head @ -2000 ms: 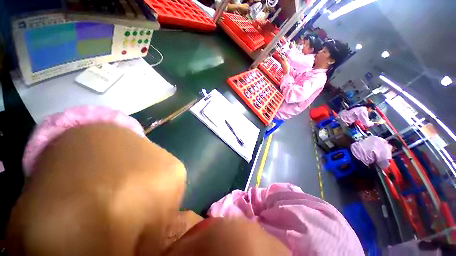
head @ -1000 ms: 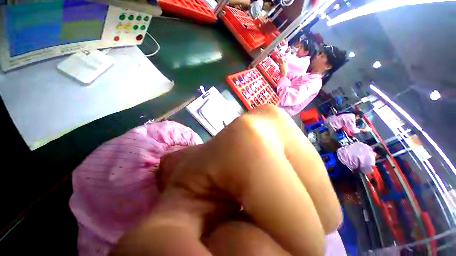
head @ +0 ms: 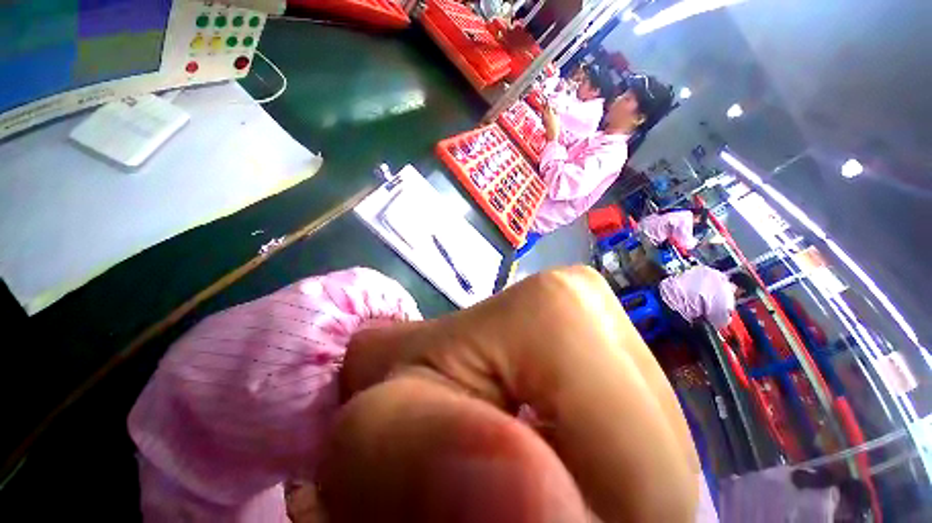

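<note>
My left hand (head: pixel 562 352) comes out of a pink striped sleeve and fills the lower middle, very close to the camera, its fingers bent. What seems to be my right hand (head: pixel 445 449) lies blurred against it at the bottom; the two overlap and their fingertips are hidden. Nothing held is visible. Beyond them on the green bench lies a clipboard (head: pixel 404 217) with white sheets and a dark pen (head: pixel 450 260) on it. A red-orange tray (head: pixel 475 192) with small dark devices in its pockets lies behind the clipboard.
A tester (head: pixel 189 56) with a lit screen stands upper left. A white box (head: pixel 131 129) lies on large white paper (head: pixel 210 174); a white cable (head: pixel 278 77) loops beside it. More red trays (head: pixel 465 46) lie behind. People in pink smocks (head: pixel 588 163) work along the bench and across the aisle.
My overlapping hands have risen from the lower left towards the middle, and lately dropped slightly, uncovering the pen. The view has shifted, so the bench items sit further left.
</note>
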